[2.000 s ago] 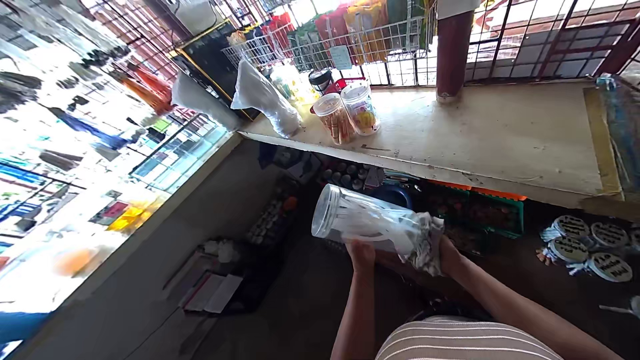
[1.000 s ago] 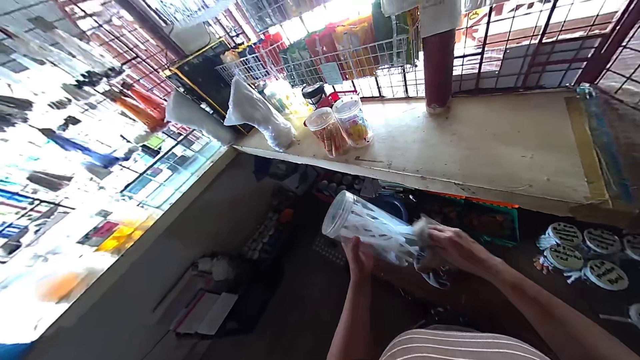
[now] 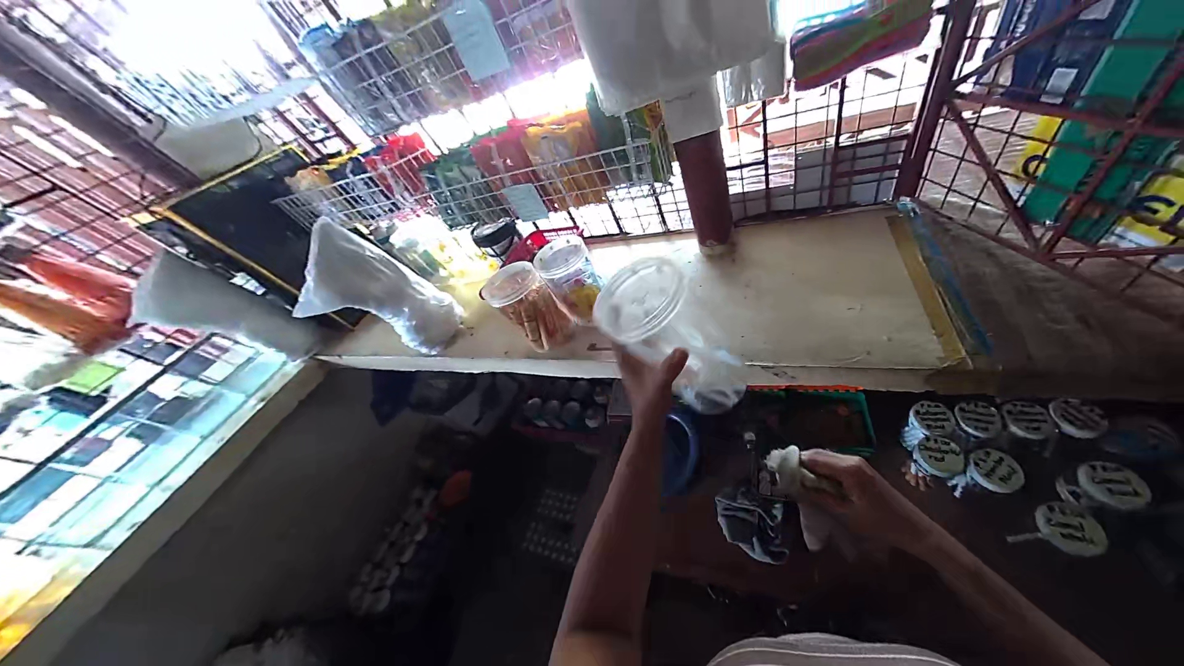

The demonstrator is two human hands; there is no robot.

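A clear plastic jar with a lid (image 3: 671,328) is in my left hand (image 3: 650,379), tilted in front of the counter's edge. White or clear contents show faintly through its blurred wall. My right hand (image 3: 856,490), lower and to the right, grips a pale cloth (image 3: 803,476). Left of that hand is a dark, crumpled cloth-like item (image 3: 754,525). On the counter, left of the held jar, stand a lidded jar with brown sticks (image 3: 527,310) and another with colourful contents (image 3: 570,277).
The pale counter (image 3: 814,296) runs across, with a red-brown post (image 3: 705,190) rising from it. White plastic bags (image 3: 375,287) lie at its left. Below are a green crate (image 3: 832,421), a blue round basin (image 3: 680,453) and several lidded jars (image 3: 994,470).
My left hand has raised the jar toward the counter. My right hand, earlier at the jar's lower end, is now apart from it with the pale cloth. The view has shifted.
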